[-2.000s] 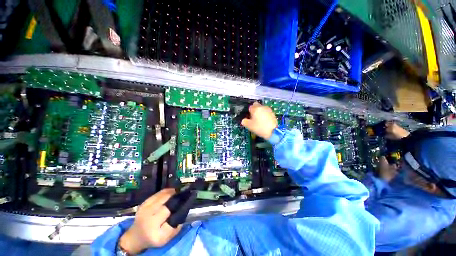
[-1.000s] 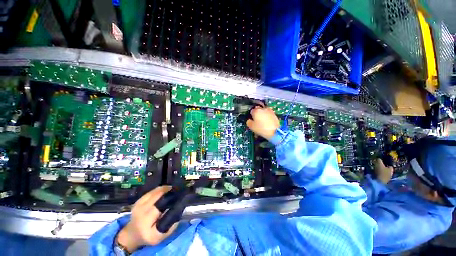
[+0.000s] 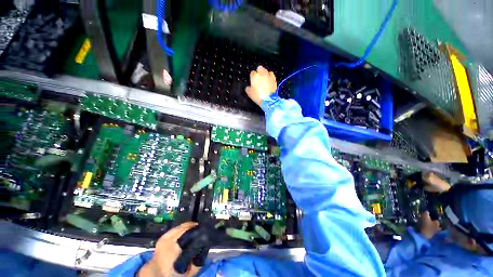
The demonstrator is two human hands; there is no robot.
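Note:
My left hand (image 3: pixel 175 251) is low in the picture, at the near rail, below the boards. Its fingers are curled, with dark shapes at them; I cannot tell finger covers from held black parts. My right hand (image 3: pixel 262 85) is over the perforated black tray (image 3: pixel 219 70) behind the line, fingers bent, with a blue wrist band; whether it holds anything is hidden. A green circuit board (image 3: pixel 243 181) lies in its black pallet in front of me, left of my right sleeve. Another green board (image 3: pixel 135 173) lies further left.
A blue bin (image 3: pixel 357 130) of black cylinders with pale ends stands right of my right hand. Blue coiled cord (image 3: pixel 373 46) hangs above. The far metal rail (image 3: pixel 184 108) runs behind the pallets. Another worker in a blue smock (image 3: pixel 419 251) is close at the right.
My right hand has left the board and moved up and slightly left over the black tray. The view has shifted, so boards appear lower and further right. My left hand stays low.

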